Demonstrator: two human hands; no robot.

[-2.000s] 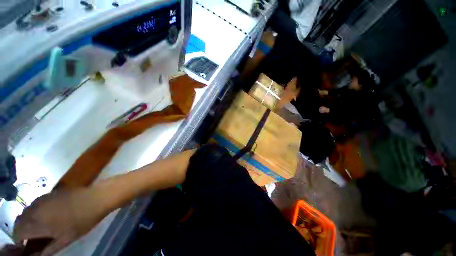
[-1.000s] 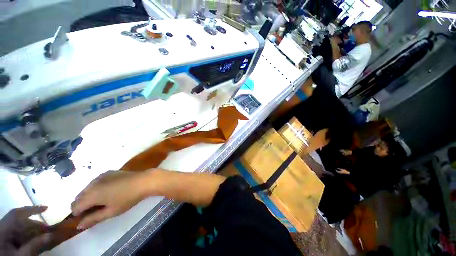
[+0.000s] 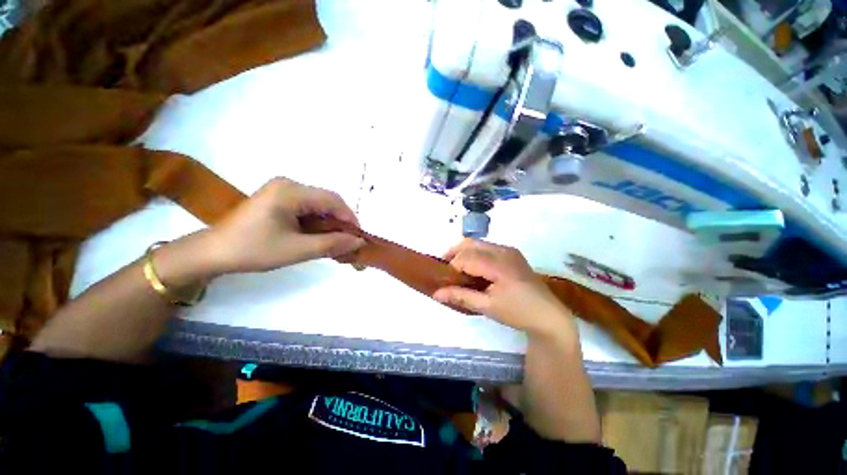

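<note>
A long rust-brown fabric strip point(image 3: 406, 263) runs across the white table in front of the sewing machine head point(image 3: 631, 158). My left hand point(image 3: 288, 227) pinches the strip between thumb and fingers. My right hand point(image 3: 497, 283) grips it further right, with a short stretch of cloth between the hands. The strip looks folded lengthwise there. Its right end lies loose and bent on the table; its left part runs to the cut pieces pile point(image 3: 74, 102). The presser foot and needle are not clearly visible.
Thread snips point(image 3: 602, 272) with a red handle lie right of the needle area. A dark rectangular panel point(image 3: 744, 328) is set in the table at right. The grey table edge point(image 3: 371, 349) runs close to my body. Cardboard boxes point(image 3: 655, 432) stand below it.
The view has swung left and down, bringing the pile and both hands fully into view. The hands now hold the strip in front of the machine head; the other people are out of view.
</note>
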